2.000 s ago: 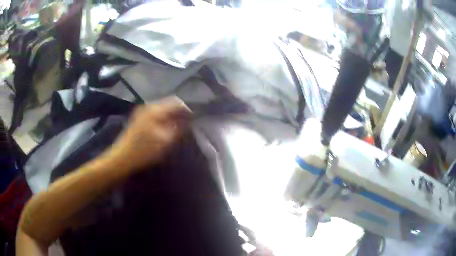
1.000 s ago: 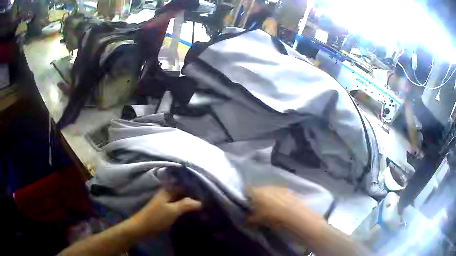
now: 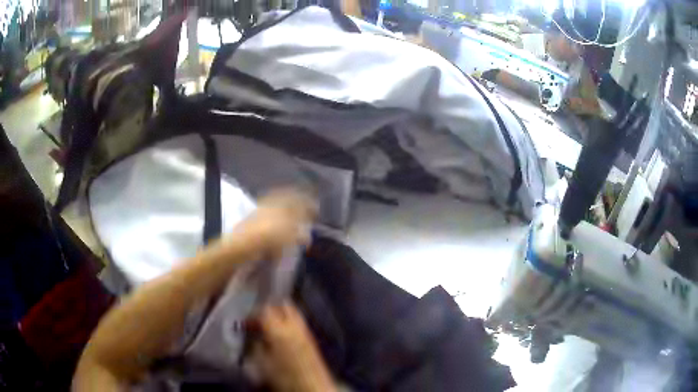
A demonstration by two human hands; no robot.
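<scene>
A garment in work, pale grey and black (image 3: 367, 306), lies in front of me, its black part spread toward the machine. My left hand (image 3: 285, 222), motion-blurred, is closed on its pale cloth near the middle. My right hand (image 3: 279, 329) is lower and closer to me, also blurred, and grips the same cloth below the left. The exact finger holds are hard to see. The white sewing machine head (image 3: 605, 298) stands at the right; its needle area is partly lost in glare.
A large heap of pale garments with black bands (image 3: 367, 69) lies behind the work. Dark straps (image 3: 115, 99) drape at the left. A red crate (image 3: 69, 314) is at lower left. Another person's arm (image 3: 566, 53) shows at a machine at upper right.
The garment has been turned and spread, with its black side now reaching right. My left hand has moved up; my right hand has moved left and lower. The view has shifted toward the machine.
</scene>
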